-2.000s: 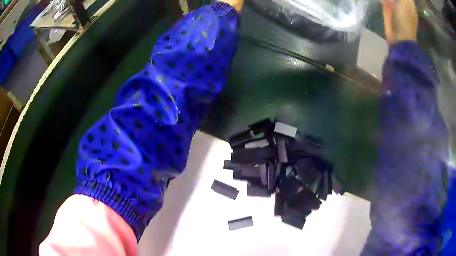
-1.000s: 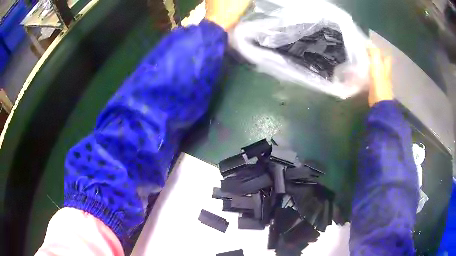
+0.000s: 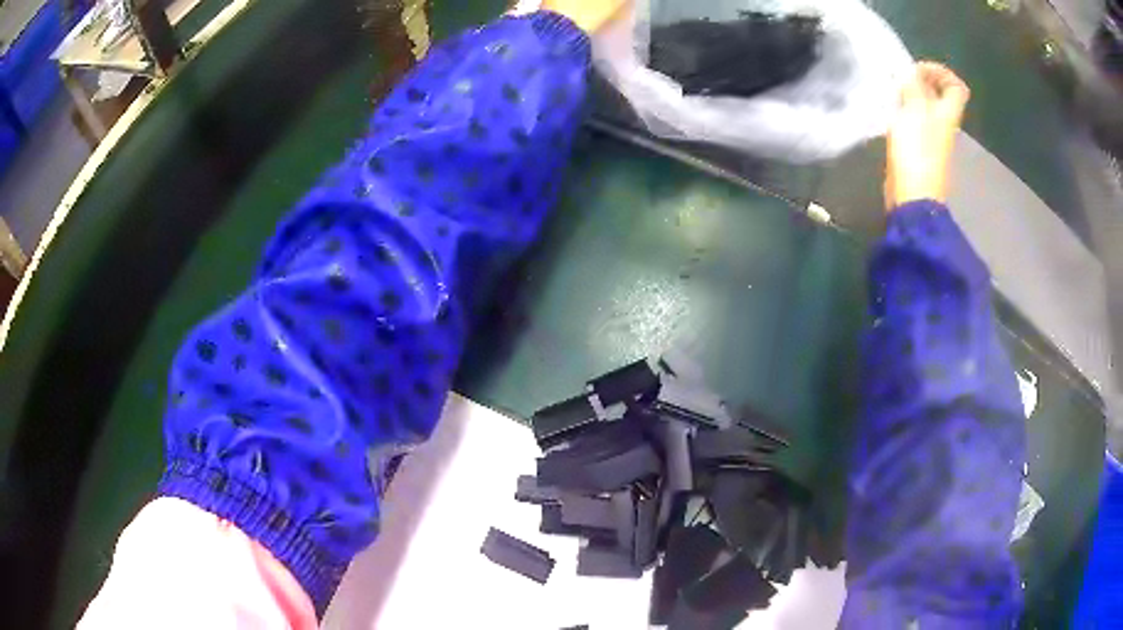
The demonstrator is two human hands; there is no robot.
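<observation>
A clear plastic bag [image 3: 850, 105] with a whitish rolled rim stands open at the top of the view, with black pieces inside. My left hand [image 3: 591, 12] is at the bag's left rim, cut off by the top edge; its fingers are mostly hidden. My right hand [image 3: 926, 129] is at the bag's right rim, with the fingers bent onto it. A loose pile of flat black strips [image 3: 671, 492] lies nearer me, partly on a white sheet [image 3: 431, 529] and partly on the green table. One strip [image 3: 517, 555] lies apart, left of the pile.
The green tabletop [image 3: 665, 283] has a seam running across it below the bag. A pale grey flat bar [image 3: 1028, 228] lies right of my right hand. Small whitish scraps [image 3: 1027, 511] lie beside my right sleeve. A cream rail [image 3: 92, 203] curves at left. A blue shape [image 3: 1106, 554] is at lower right.
The bag has come into fuller view, opened wide, then shifted slightly up and away from me with both hands. My right hand has moved onto its right rim.
</observation>
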